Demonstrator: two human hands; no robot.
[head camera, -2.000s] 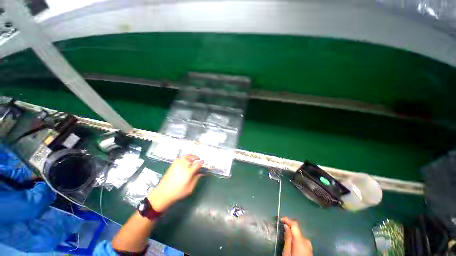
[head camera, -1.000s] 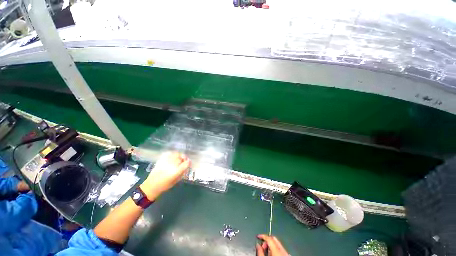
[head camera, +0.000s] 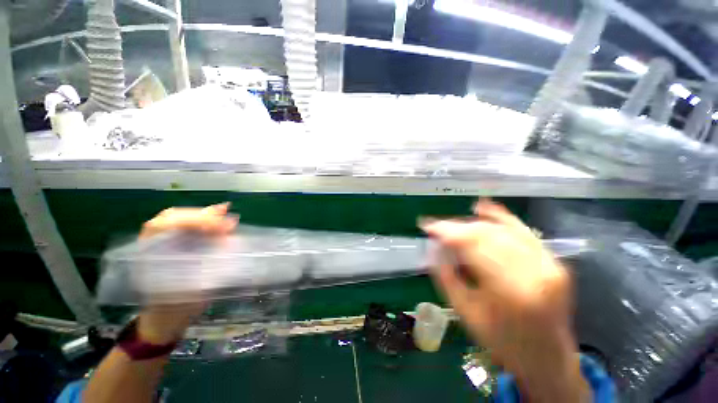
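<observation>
A clear plastic blister tray (head camera: 346, 253) is held up in front of the shelf, seen nearly edge-on and blurred by motion. My left hand (head camera: 177, 248) grips its left part and shows partly through the plastic. My right hand (head camera: 504, 275) holds its right part between thumb and fingers. Another clear tray (head camera: 272, 315) lies below, at the bench's back rail, with small dark parts in its pockets. Its upper part is hidden behind the raised tray.
A white shelf (head camera: 260, 183) crosses above, with clear trays on it. A black fan (head camera: 389, 329) and a whitish jar (head camera: 430, 326) stand at the back rail. Small green boards (head camera: 479, 373) lie near my right wrist. Large stacked clear trays (head camera: 630, 307) stand at the right.
My left hand has risen from the tray at the rail. My right hand has left the bench and moved up. Both now hold a raised tray. The view has tilted up.
</observation>
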